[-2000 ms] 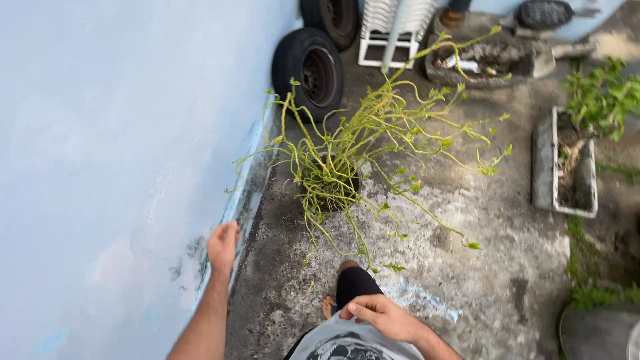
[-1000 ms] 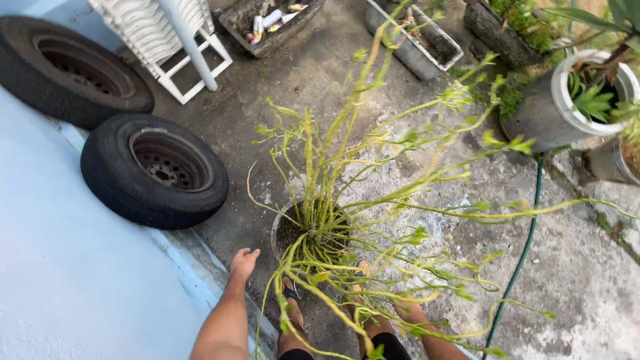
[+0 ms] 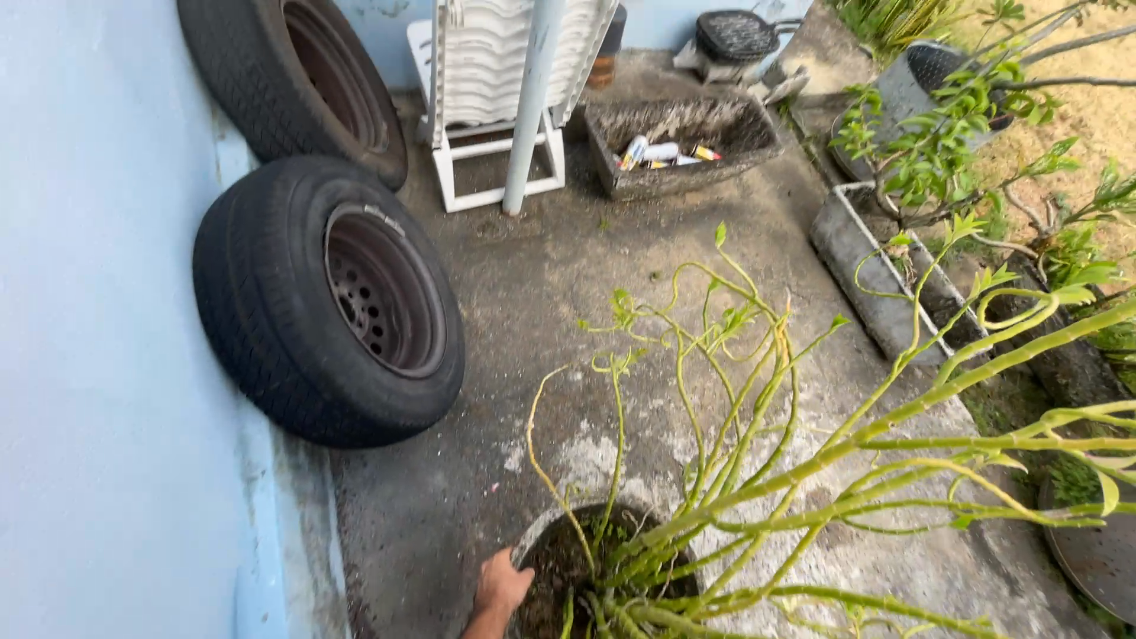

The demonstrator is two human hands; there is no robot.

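Note:
At the bottom of the head view stands a round pot of dark soil [image 3: 555, 568], from which a plant with long green, leafy-tipped stems [image 3: 825, 453] spreads up and to the right. My left hand [image 3: 503, 581] is at the pot's left rim, its fingers curled over the edge. My right hand is out of sight, with stems and the frame's lower edge where it might be.
Two wheels with tires [image 3: 328, 302] [image 3: 302, 84] lean by the blue wall [image 3: 106, 355]. Behind are stacked white plastic loungers [image 3: 488, 71], a pole [image 3: 535, 106] and a stone trough [image 3: 683, 146] holding cans. A rectangular planter [image 3: 874, 275] lies to the right.
My left hand, away from the pot in the earlier frames, is now at its rim. My right hand has gone out of view. The view has shifted.

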